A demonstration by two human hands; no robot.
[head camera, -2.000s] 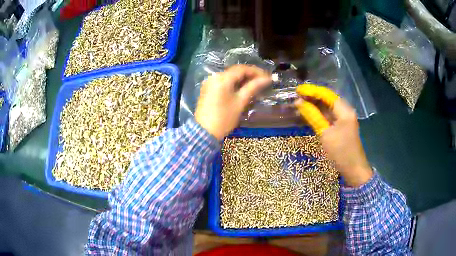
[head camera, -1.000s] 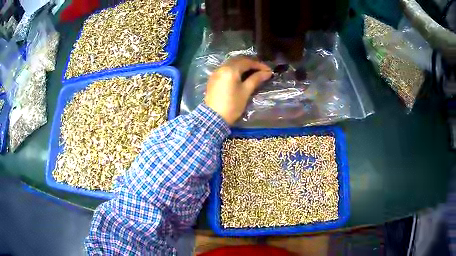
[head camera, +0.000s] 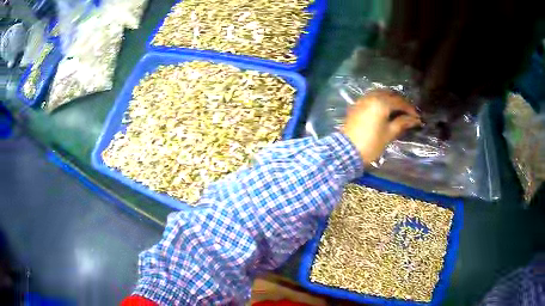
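Note:
My left hand (head camera: 379, 122) is over the clear plastic sheet (head camera: 340, 95), beside the dark machine head (head camera: 472, 42). Its thumb and forefinger are brought together at the machine; the view is blurred and I cannot tell whether a part is between them. The near blue tray (head camera: 457, 239) of small metal pieces (head camera: 376, 245) lies below the sheet, with blue bottom showing in one patch. My right hand is not in view; only a checked sleeve (head camera: 520, 290) shows at the lower right corner.
Two blue trays (head camera: 128, 113) of larger metal pieces (head camera: 197, 125) stand at the left. Filled clear bags (head camera: 89, 60) and a small blue tray (head camera: 30, 98) are at far left. Another filled bag (head camera: 524, 143) is at the right edge. Something red (head camera: 140, 300) shows at the bottom.
The camera view has turned, so the trays, sheet and machine sit further right in the picture. My left hand stays at the machine. The right hand, seen two seconds ago, is out of view.

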